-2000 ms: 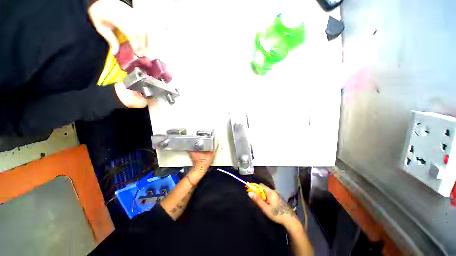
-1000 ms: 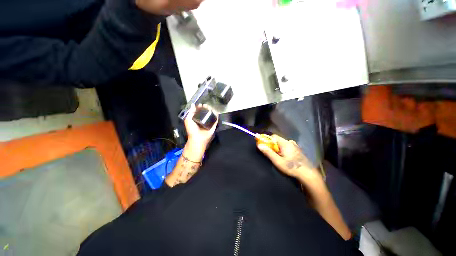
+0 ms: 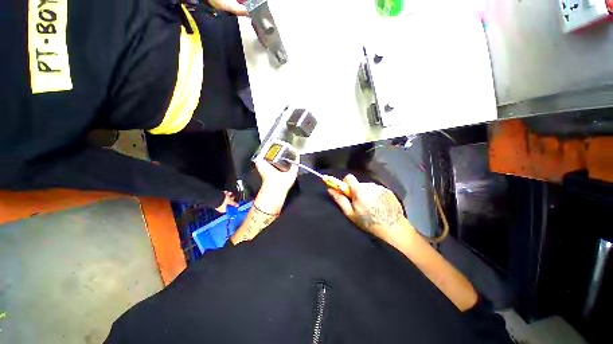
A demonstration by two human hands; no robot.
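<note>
My left hand holds a moulded bracket part at the near left corner of the white-topped table. The part has a flat bar and two dark, square, cup-like blocks facing up. My right hand grips a trimming knife or scraper by its yellow-orange handle. Its thin pale blade points left, and its tip meets the nearer block, at or over its opening. Whether it touches is too small to tell.
Another bracket part lies mid-table. A third is at the far left edge, by a coworker's hand. The coworker, in black with a yellow band, reaches a hand to the blue tray. A green object is at the top.
The blade tip has moved left onto the held part's nearer block, whose opening now shows. The coworker has leaned in, one arm reaching down to the blue tray.
</note>
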